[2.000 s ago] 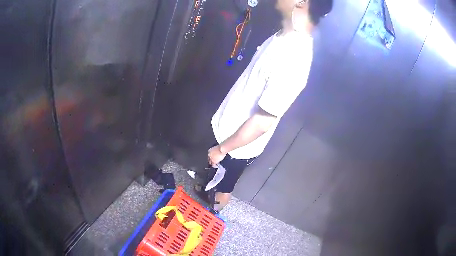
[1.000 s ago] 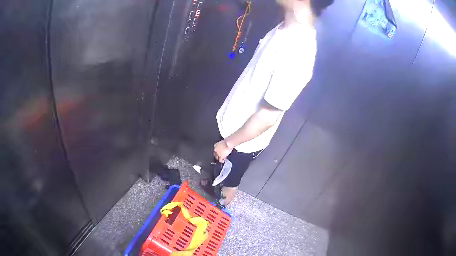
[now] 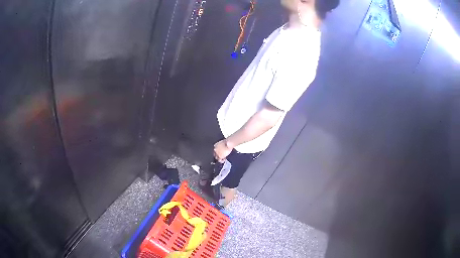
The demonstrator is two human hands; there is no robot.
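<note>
A red slotted crate point(image 3: 214, 224) lies at the bottom of the view, cut off by the lower edge. A yellow strap point(image 3: 197, 233) is tied through it and runs down out of the picture. A blue crate point(image 3: 147, 217) shows beneath and to the left of the red one. Neither my left hand nor my right hand is in the picture.
A person in a white T-shirt point(image 3: 275, 85) and dark shorts stands just beyond the crates, a pale object hanging at the hand. Grey metal walls point(image 3: 101, 101) enclose the speckled floor point(image 3: 272, 229). An orange cord point(image 3: 242, 29) hangs on the wall.
The view has shifted slightly, so the crates and the person sit a little differently in the picture. The crates remain beside the person; nothing is taken hold of or let go in view.
</note>
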